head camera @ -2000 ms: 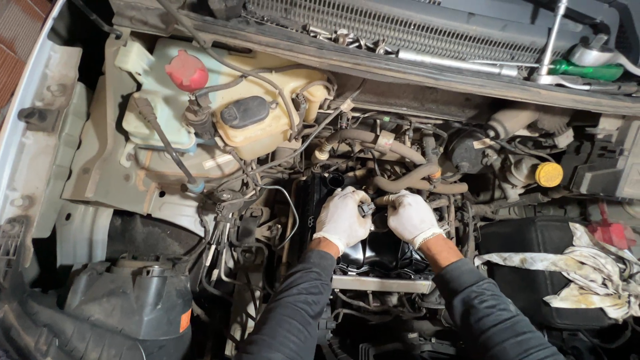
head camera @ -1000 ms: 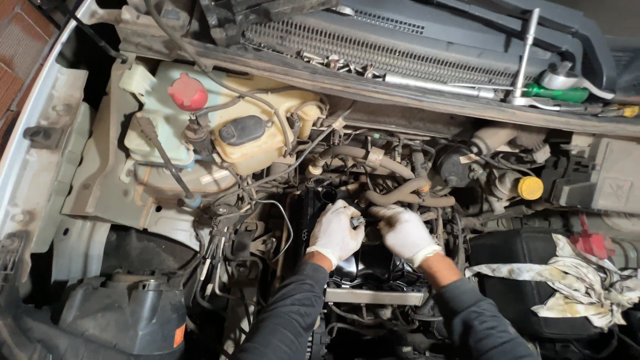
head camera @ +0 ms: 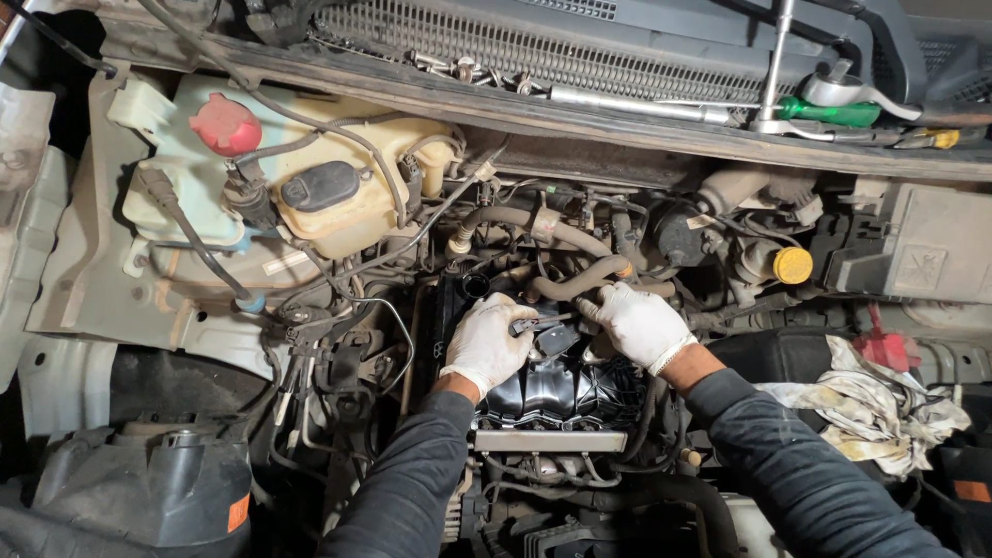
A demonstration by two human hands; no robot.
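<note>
Both my hands wear white gloves over the engine's black plastic cover (head camera: 546, 387). My left hand (head camera: 490, 339) pinches a small dark electrical connector (head camera: 525, 326) between thumb and fingers. A cable runs from the connector toward my right hand (head camera: 639, 324), whose bent fingers are at its far end, just below a brown rubber hose (head camera: 577, 280); whether they grip the cable is hidden. Between my hands, a black sensor-like part (head camera: 557, 339) sits on the cover. A round black opening (head camera: 475, 285) lies just above my left hand.
Along the cowl edge lie loose bolts (head camera: 465, 70), a steel extension bar (head camera: 639, 105), a ratchet (head camera: 833, 91) and a green-handled screwdriver (head camera: 833, 112). A red-capped reservoir (head camera: 225, 124) stands at upper left. A stained rag (head camera: 876, 415) lies at right, below a yellow cap (head camera: 792, 266).
The connector and the black part between my hands now show more plainly, as my left hand has turned and opened somewhat around them. My right hand remains near the brown hose.
</note>
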